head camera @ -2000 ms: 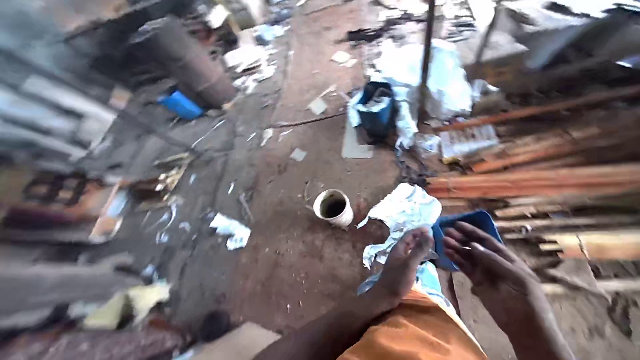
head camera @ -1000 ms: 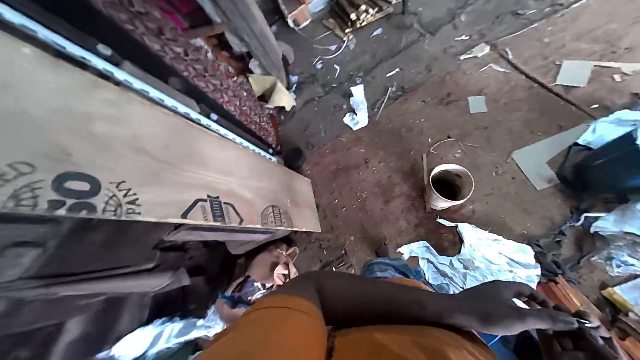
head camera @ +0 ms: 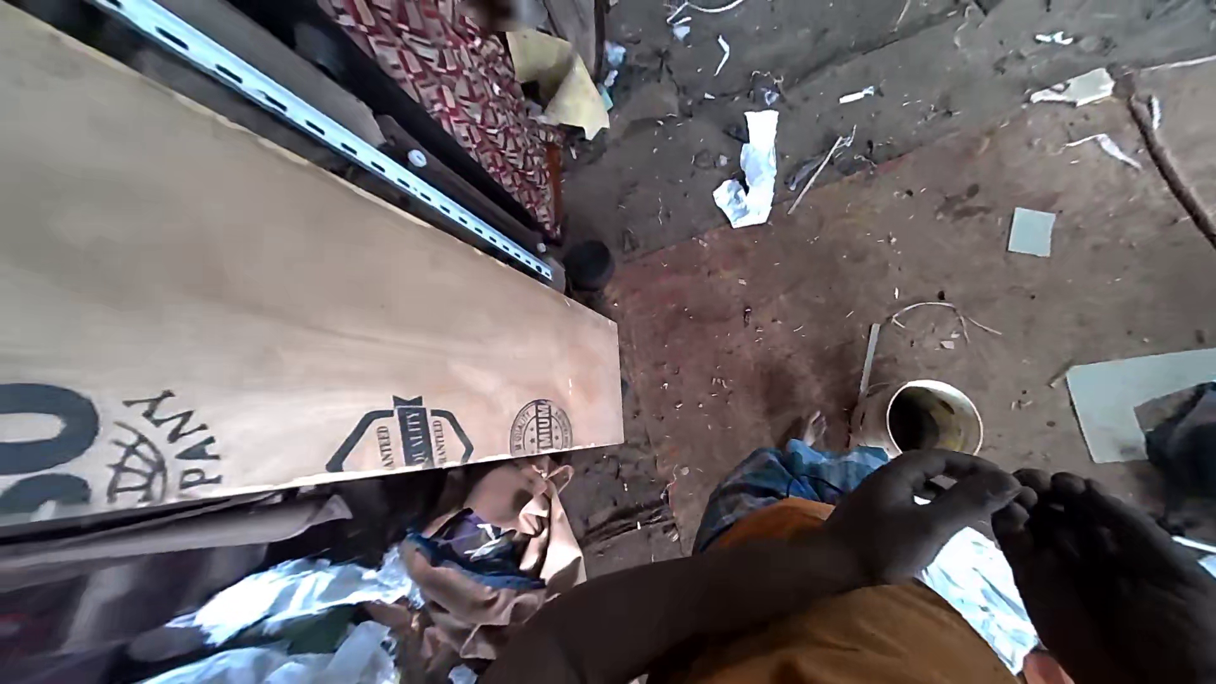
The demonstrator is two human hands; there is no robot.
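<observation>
Both hands are held together at the lower right, above my lap. My left hand (head camera: 917, 513) has its fingers curled, and its fingertips meet those of my right hand (head camera: 1107, 570), whose palm is turned up in shadow. Whether something small lies between the fingertips cannot be told. A white bucket (head camera: 969, 427) stands on the dirt floor just beyond my left hand. White crumpled sheeting (head camera: 983, 579) shows under and between the hands, beside the orange cloth (head camera: 855, 641) over my lap.
A printed plywood board (head camera: 313, 313) reaches in from the left, beside a slotted metal strip (head camera: 332, 133). A cloth bag (head camera: 518, 560) lies below it. Paper scraps (head camera: 753, 171), a flat grey sheet (head camera: 1121, 408), and a stick (head camera: 1164, 161) lie on the ground.
The view has swung left, bringing the plywood board in. Two seconds ago a blue object was at my right hand; it is not seen now. The fingertips have come together.
</observation>
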